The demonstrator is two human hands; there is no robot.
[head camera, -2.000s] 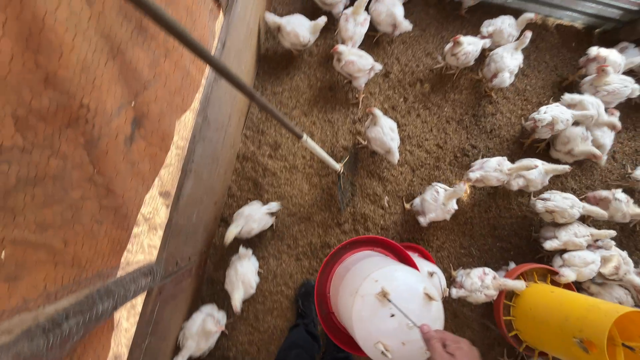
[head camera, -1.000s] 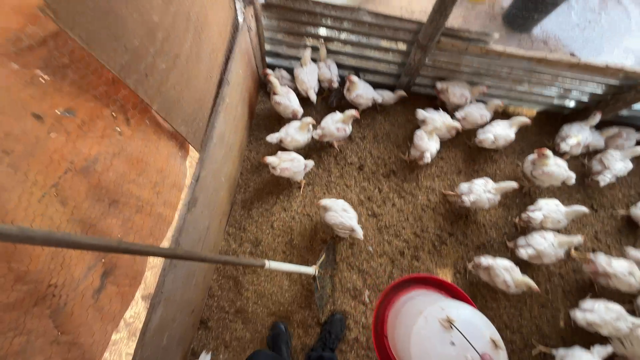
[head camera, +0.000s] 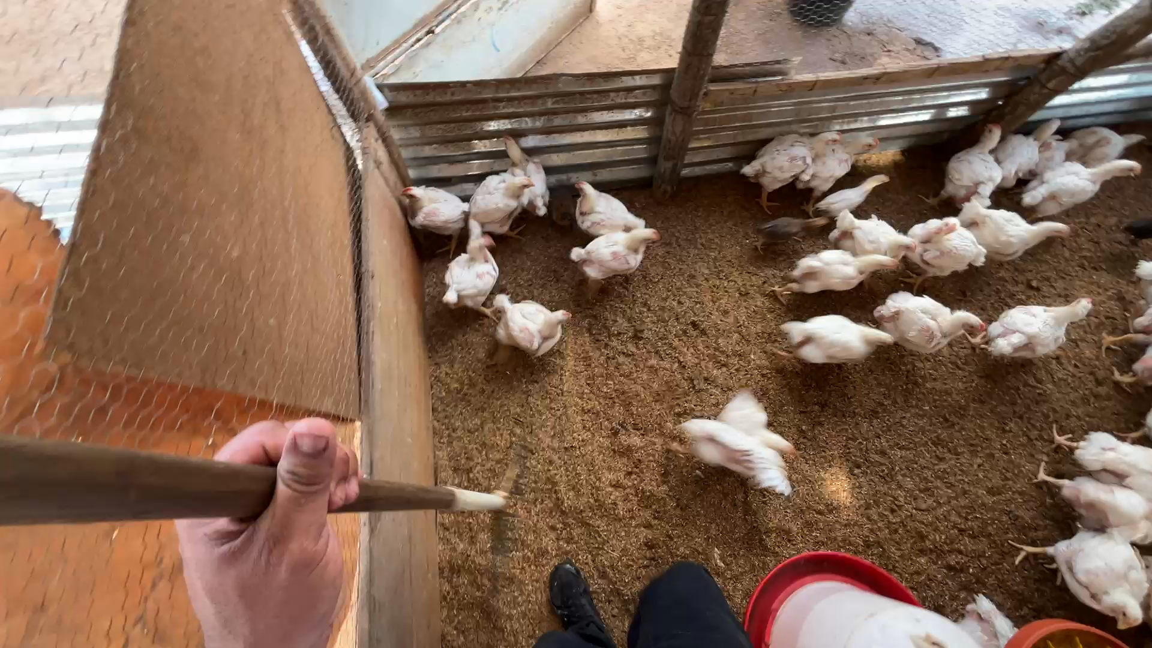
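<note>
My left hand is closed around the wooden handle of a long tool, its thumb lying over the top. The handle runs from the left edge to a pale ferrule above the brown litter; the tool's head is a blurred dark bar, too unclear to name. My right hand is out of view. Nearest the tool's head are a white chicken farther up and a blurred one flapping to the right. At the bottom stands a white and red poultry feeder or drinker.
A wooden board wall with wire mesh runs along the left. Corrugated metal sheeting and a wooden post close the far side. Several chickens stand at the right. An orange-rimmed container is at the bottom right.
My left hand on the handle has come into view. The hand seen at the white feeder or drinker two seconds ago is out of view. The view has shifted toward the far wall.
</note>
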